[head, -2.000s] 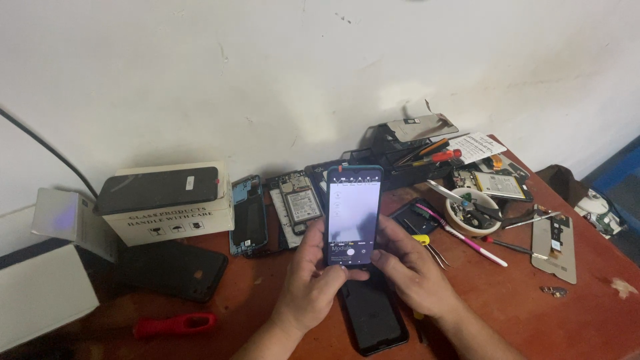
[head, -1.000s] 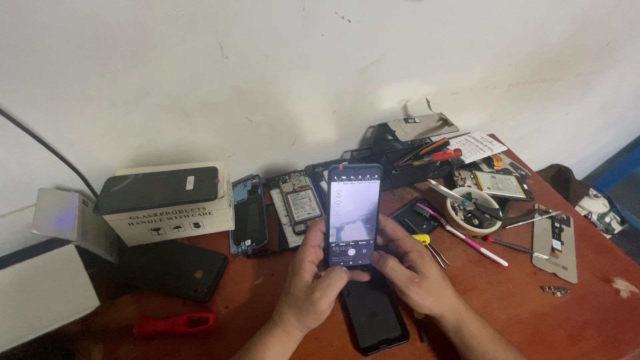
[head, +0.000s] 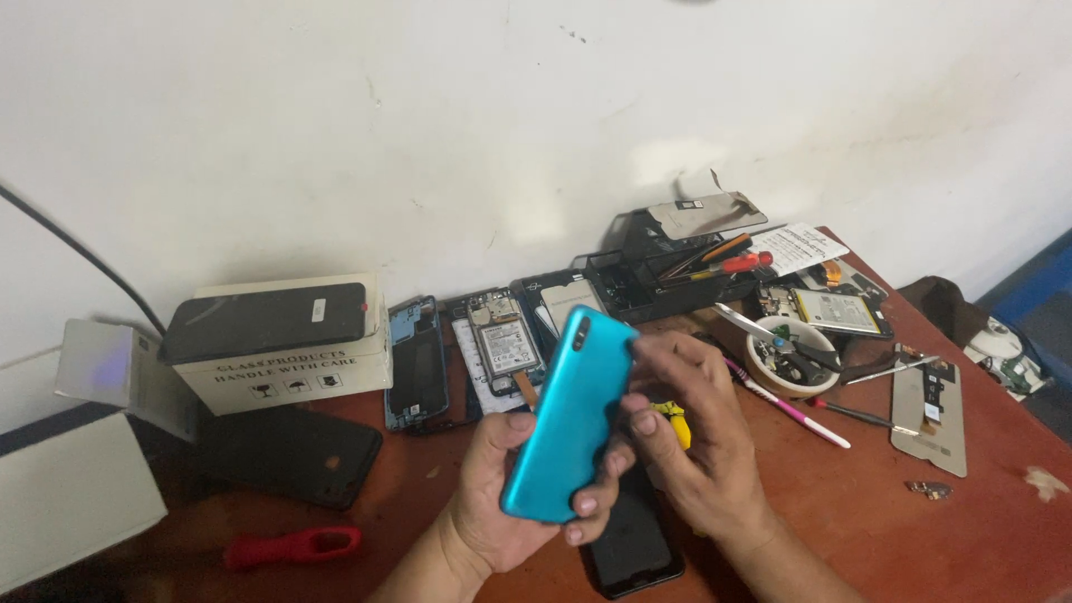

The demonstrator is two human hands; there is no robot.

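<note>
My left hand (head: 511,494) grips the lower part of a teal smartphone (head: 569,419), tilted with its back and camera strip facing up toward me. My right hand (head: 703,444) is at the phone's right side, fingers curled and apart; whether a fingertip touches the edge cannot be told. Under the hands a black smartphone (head: 634,544) lies on the red-brown table, partly hidden. A yellow-handled tool (head: 677,423) shows behind my right hand. Beyond the teal phone lies an opened phone with its battery exposed (head: 507,339).
At left are a carton (head: 293,377) with a dark phone panel (head: 268,322) on it, a black back cover (head: 293,452) and a red handle (head: 293,546). At right are a bowl of small parts (head: 791,385), a toothbrush (head: 791,410), tweezers (head: 892,368) and a black organizer (head: 687,293).
The phone, earlier upright in both hands with its lit screen facing me, is now turned so its teal back shows. My right hand has let go of its earlier two-handed hold.
</note>
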